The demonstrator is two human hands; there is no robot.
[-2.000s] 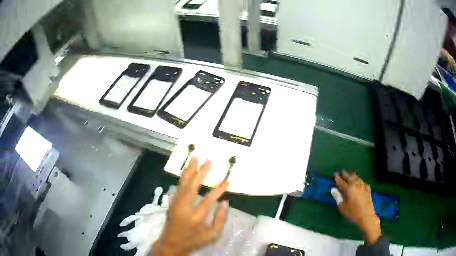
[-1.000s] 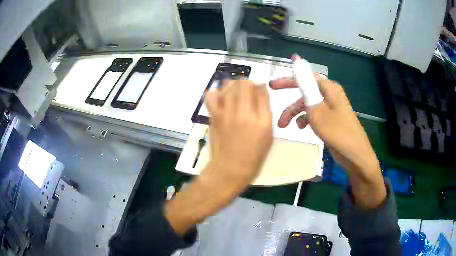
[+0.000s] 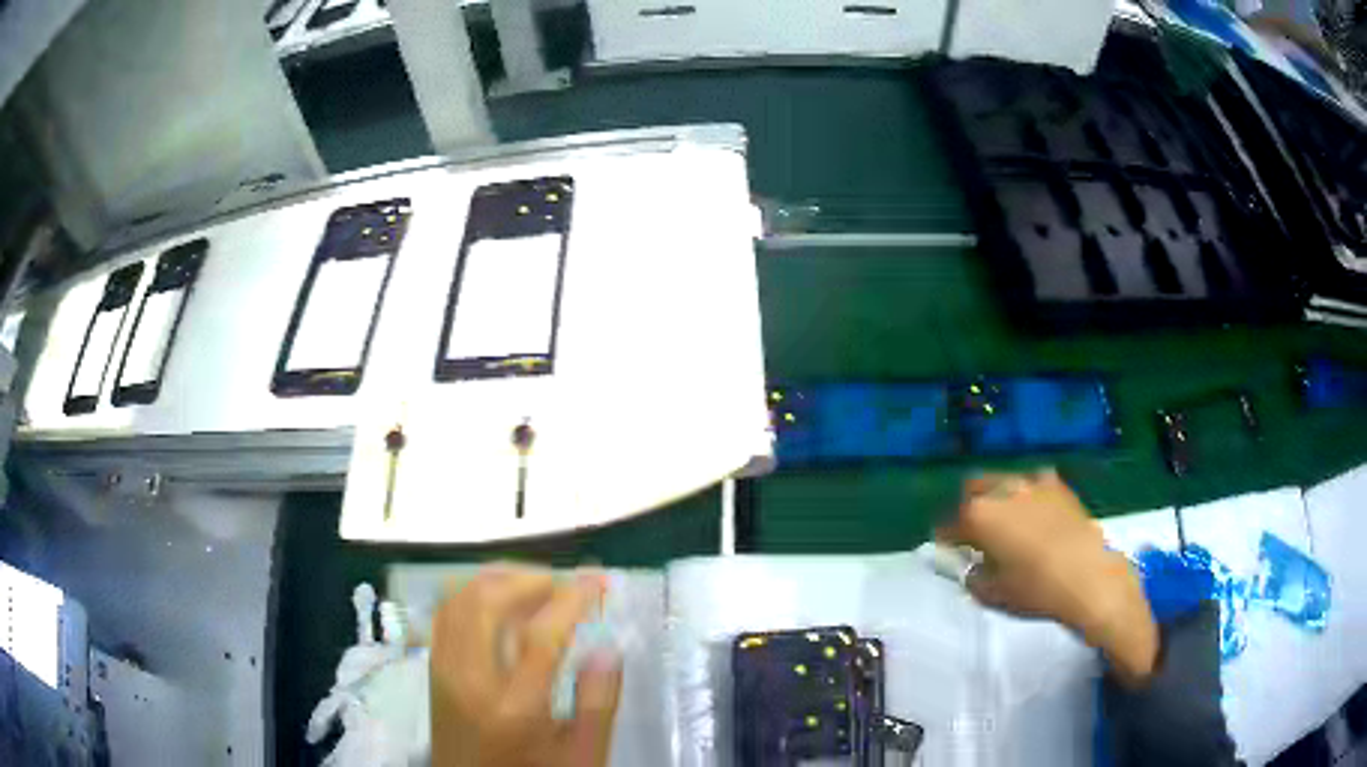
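Four black phone middle frames stand in a row on the white infeed plate [image 3: 660,300]; the rightmost one [image 3: 517,205] is above two keyhole slots. My left hand [image 3: 517,667] is blurred over the white bench covering, fingers curled; a pale bluish patch shows between thumb and fingers, and I cannot tell if it is held. My right hand [image 3: 1042,555] is blurred at the bench's back edge, fingers bent, with a white finger cot [image 3: 952,565]; no held thing is clear. Overlapping black frames [image 3: 795,692] lie on the bench between my hands, cut off below.
Two blue-filmed frames [image 3: 885,421] [image 3: 1057,412] lie end to end on the green belt [image 3: 855,307], with an open frame [image 3: 1177,442] to their right. A black blister tray [image 3: 1102,225] is behind. Peeled blue film [image 3: 1292,581] is at right, a white glove [image 3: 352,682] at left.
Both hands have moved from over the plate back towards the bench. The row's two right frames now show uncovered and upright. The view has shifted right, bringing more of the belt into sight.
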